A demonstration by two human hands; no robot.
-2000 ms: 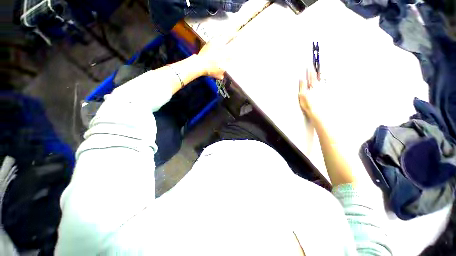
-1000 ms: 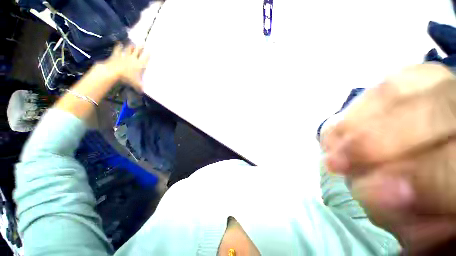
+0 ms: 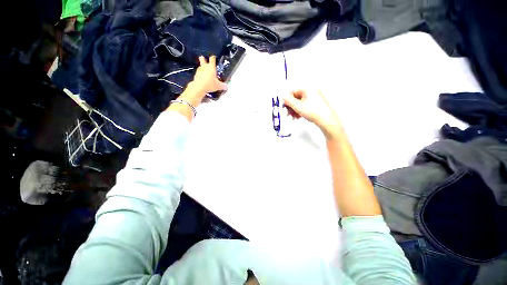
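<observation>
A small dark tool (image 3: 276, 116), which looks like thread snips, lies on the white table (image 3: 250, 167), with a thin dark cord by it. My right hand (image 3: 311, 111) is just right of the tool, fingers bent and fingertips close to it; whether they grip it is unclear. My left hand (image 3: 208, 80) is at the table's upper left edge, fingers spread beside a black phone-like rectangle (image 3: 231, 62). The fingers look in contact with its near side, but a grip cannot be made out.
Dark denim garments lie heaped at upper left (image 3: 117, 72) and along the back (image 3: 267, 19). A grey and navy garment (image 3: 461, 211) lies at right. A checked cloth (image 3: 83, 142) with white strips is below the table's left side. The table's front edge runs diagonally near my body.
My left hand has moved from the bare table edge to the black rectangle. My right hand has dropped from close in front of the camera to beside the tool. The view has shifted.
</observation>
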